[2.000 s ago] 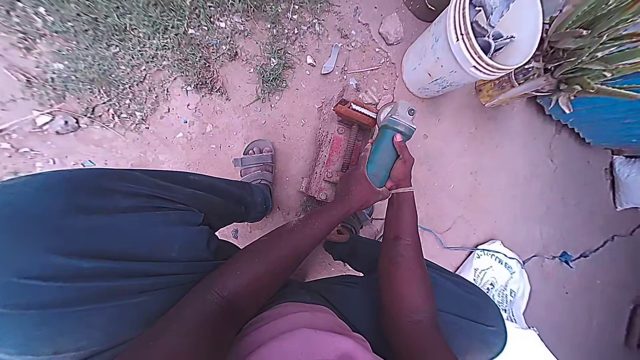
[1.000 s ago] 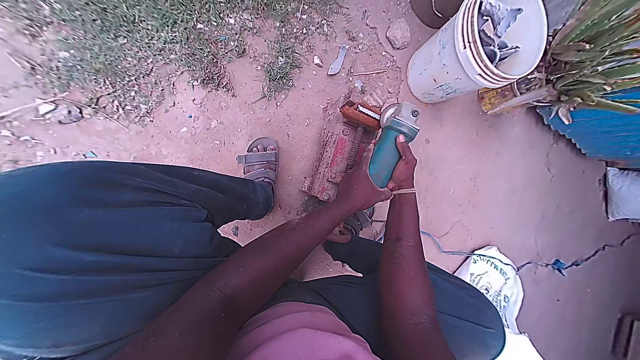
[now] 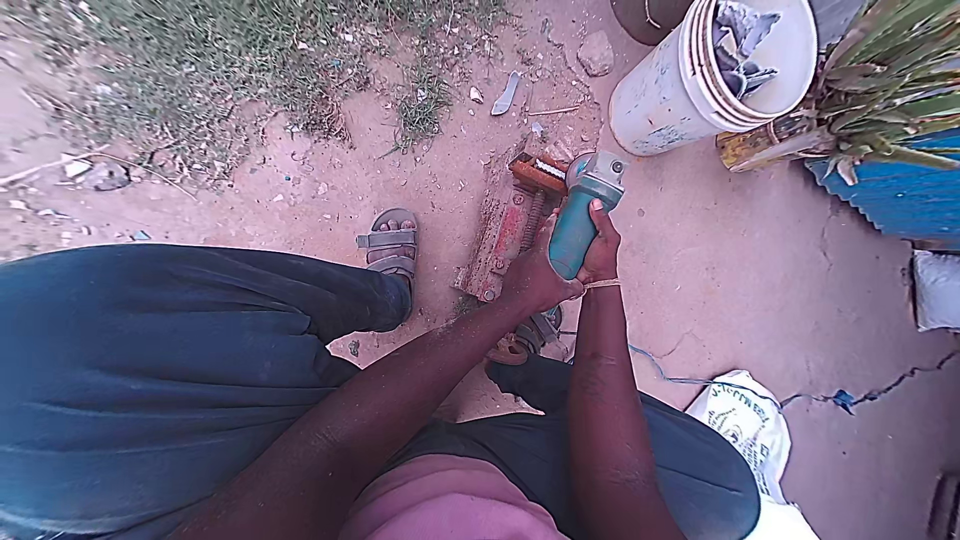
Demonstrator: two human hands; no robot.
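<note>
A teal angle grinder [image 3: 577, 229] with a grey metal head is held between both hands. My left hand [image 3: 538, 274] wraps its rear part from the left. My right hand [image 3: 602, 244] grips the body from the right, thumb on top, with a pale band at the wrist. The grinder's head and disc side meet the end of a brown rusty metal piece [image 3: 529, 176], which has a bright white strip along it. That piece lies at the upper end of a rusty, red-painted metal vise [image 3: 495, 244] with a screw, standing on the ground. Much of the disc is hidden.
A white bucket [image 3: 656, 105] with scraps inside stands beyond the grinder, beside a spiky-leaved plant [image 3: 892, 90]. A blue cord [image 3: 667, 375] runs right past a printed white sack [image 3: 750, 427]. My sandalled foot [image 3: 391, 244] is left of the vise. A stone [image 3: 596, 54] lies near the bucket.
</note>
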